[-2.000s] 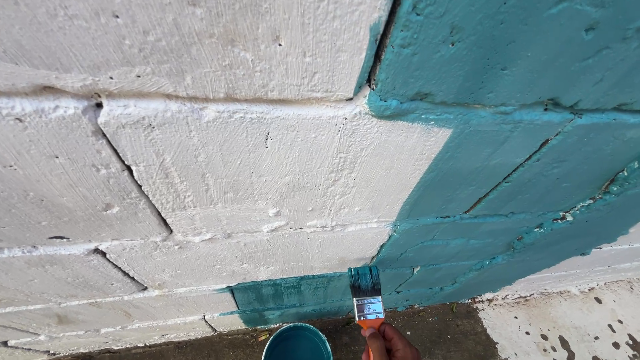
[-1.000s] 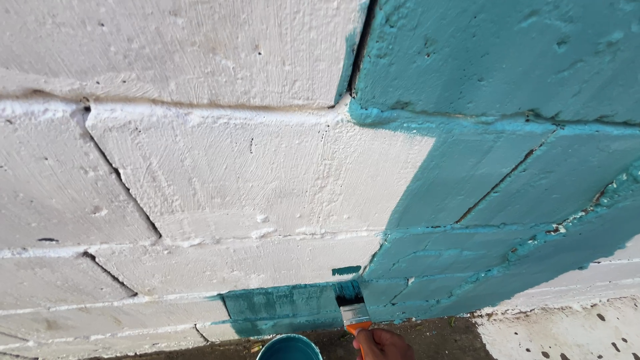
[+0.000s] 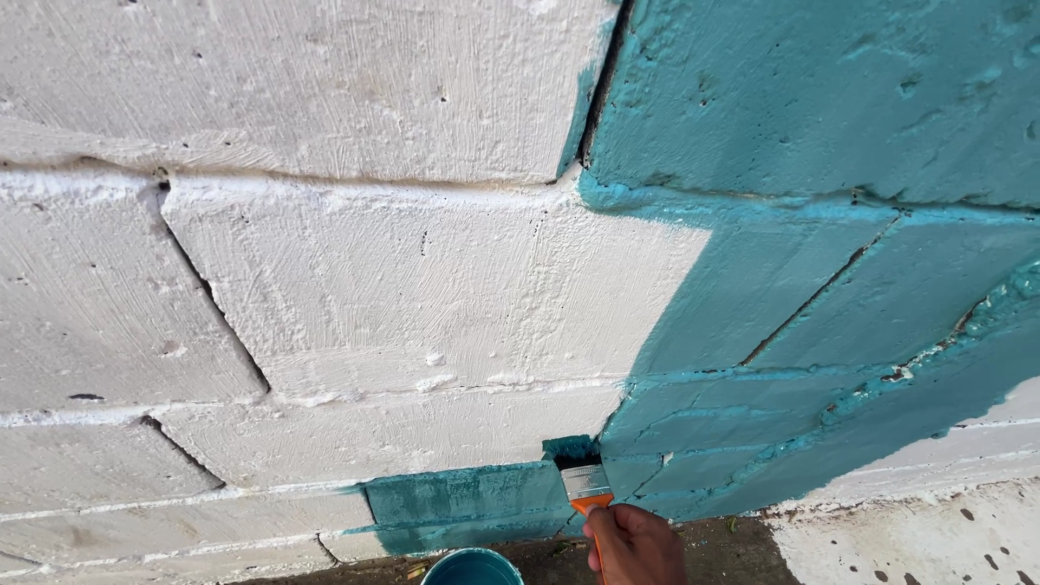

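At the bottom of the head view, right of centre, my right hand (image 3: 638, 546) grips a flat paintbrush (image 3: 587, 487) by its orange handle. The brush has a metal ferrule, and its teal-wet bristles touch the block wall (image 3: 422, 301) at a small teal patch (image 3: 561, 447) on the white paint. This patch lies just above a wet teal band (image 3: 463, 500) on the lower blocks. Left of the hand, at the bottom edge, is a round container of teal paint (image 3: 473, 569), partly cut off by the frame. My left hand is not in view.
Teal paint (image 3: 812, 106) covers the right side of the wall; the left side is white. Dark ground (image 3: 723, 552) runs along the wall's foot. At the lower right lies a pale, dark-spotted slab (image 3: 934, 536). Open joints and rough mortar ridges cross the blocks.
A small teal mark has appeared on the white block above the lower teal band, first showing one second ago. The bristles are now at that mark, higher on the wall than before.
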